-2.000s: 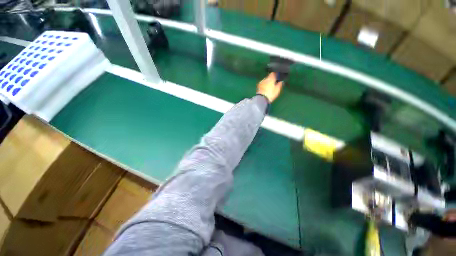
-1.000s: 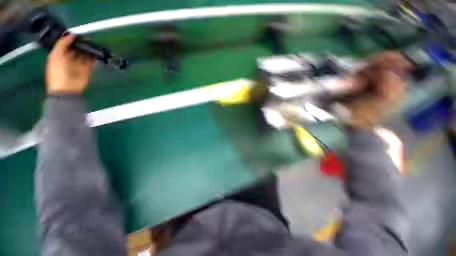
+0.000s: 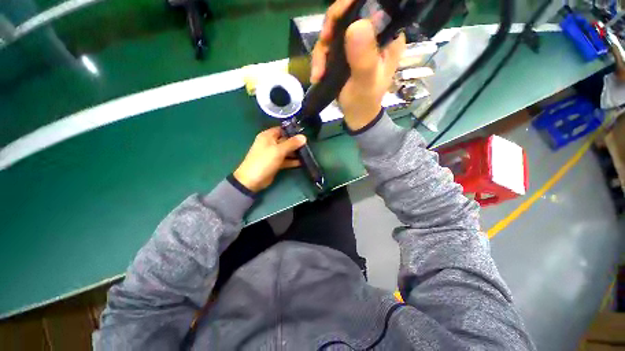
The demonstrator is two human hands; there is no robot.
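Note:
My left hand (image 3: 268, 159) holds a black appliance by its slim handle (image 3: 310, 165) over the green bench. The appliance's round head with a pale ring (image 3: 289, 102) and dark centre lies just beyond the hand. My right hand (image 3: 363, 65) grips a thick black electric screwdriver (image 3: 330, 81), its tip down at the handle beside my left fingers. Whether the bit sits in a screw cannot be seen. A parts box (image 3: 414, 71) with small compartments is partly hidden behind my right hand.
Another black appliance (image 3: 196, 27) lies on the green conveyor beyond the white rail (image 3: 130, 108). Black cables (image 3: 473, 81) hang at the right. A red stool (image 3: 472, 168) with a white top and a blue bin (image 3: 567, 122) stand on the floor at right.
The left hand has brought the appliance from the conveyor side to the bench in front of me. The right hand has come from the parts box area with the screwdriver over the appliance handle.

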